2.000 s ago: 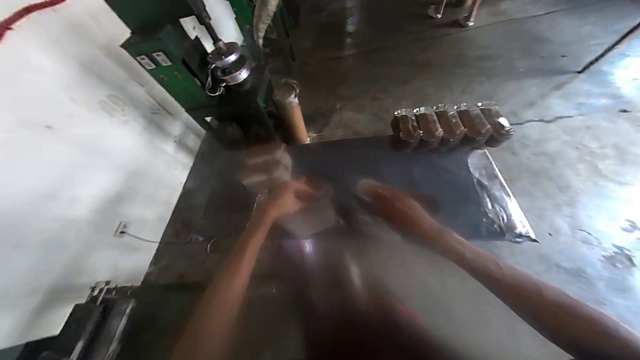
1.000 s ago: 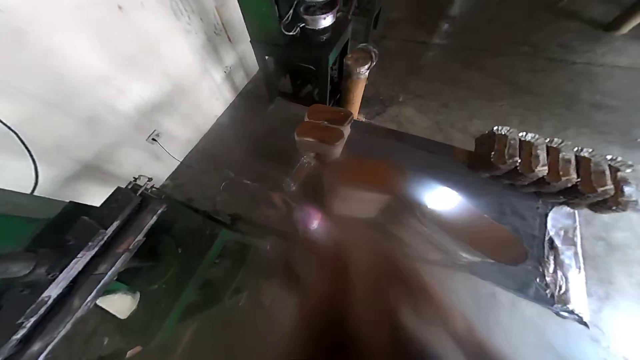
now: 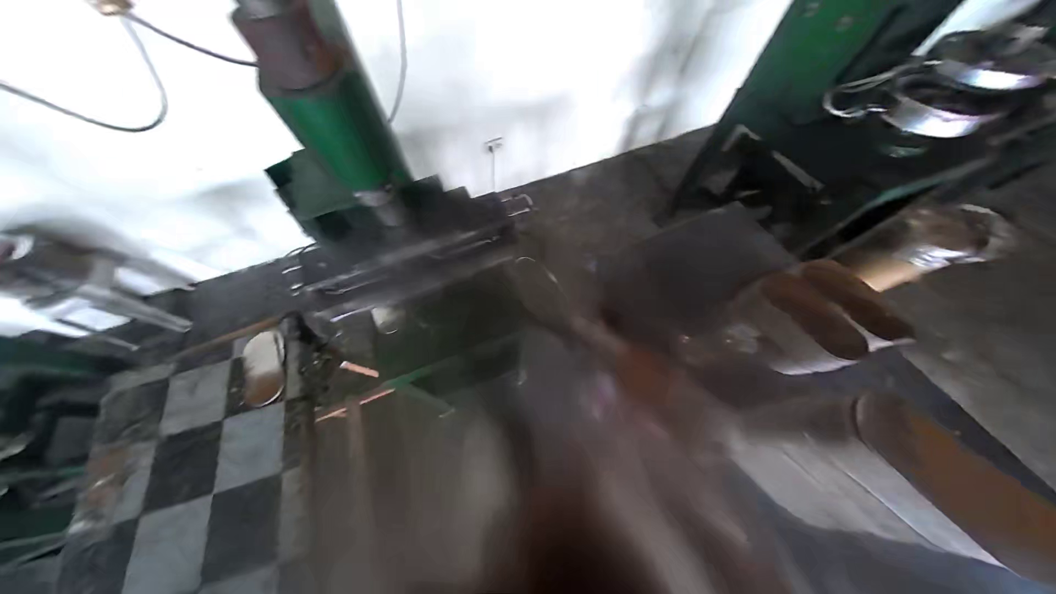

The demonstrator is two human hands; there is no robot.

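Motion blur smears my hands (image 3: 652, 384) and forearms near the centre and lower middle of the head view. Which hand is which, and what either holds, cannot be told. To their right, oblong blocks (image 3: 813, 318) with brown tops and pale sides stand side by side on the dark sheet-covered surface (image 3: 874, 536). A larger-looking oblong block (image 3: 949, 487), brown on top and pale along its side, lies at the lower right, nearer the camera.
A green machine column (image 3: 338, 132) rises at the upper left, with metal rails (image 3: 412, 268) at its foot. Another green machine (image 3: 784, 82) stands upper right, by a plastic-wrapped roll (image 3: 924, 239). An oblong pale piece (image 3: 264, 367) lies on the checkered floor (image 3: 194, 462).
The view has swung strongly left, bringing in the green column and checkered floor. The row of wrapped blocks at the right, seen before, is out of view.
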